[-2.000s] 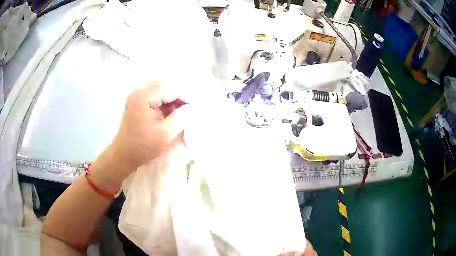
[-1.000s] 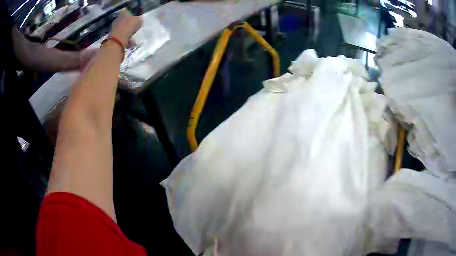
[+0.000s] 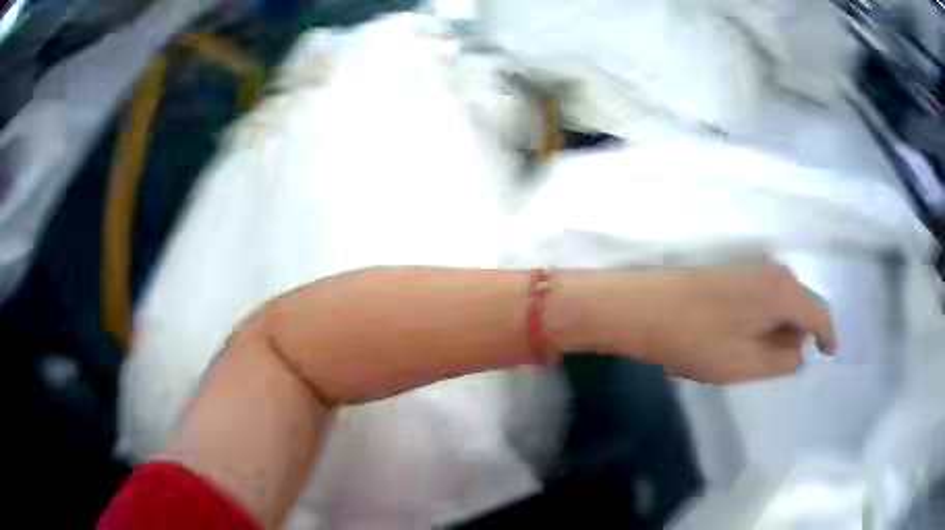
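Observation:
My left hand, bare with a red bracelet at the wrist, reaches across to the right side of the view. It is blurred; its fingers are curled in and I see nothing held in them. It is over or in front of a pale surface, and I cannot tell whether it touches it. A large white garment pile hangs behind and below my forearm. My right hand is out of view.
More white cloth lies at the upper right. A yellow frame stands at the left, by dark floor. Another pale surface edge runs along the far left. Dark blurred items are at the upper right edge. The whole view is motion-blurred.
The view has turned from the sewing machine to a table with another person's arm, then right over the white pile. My left arm has swung from upper left to the right.

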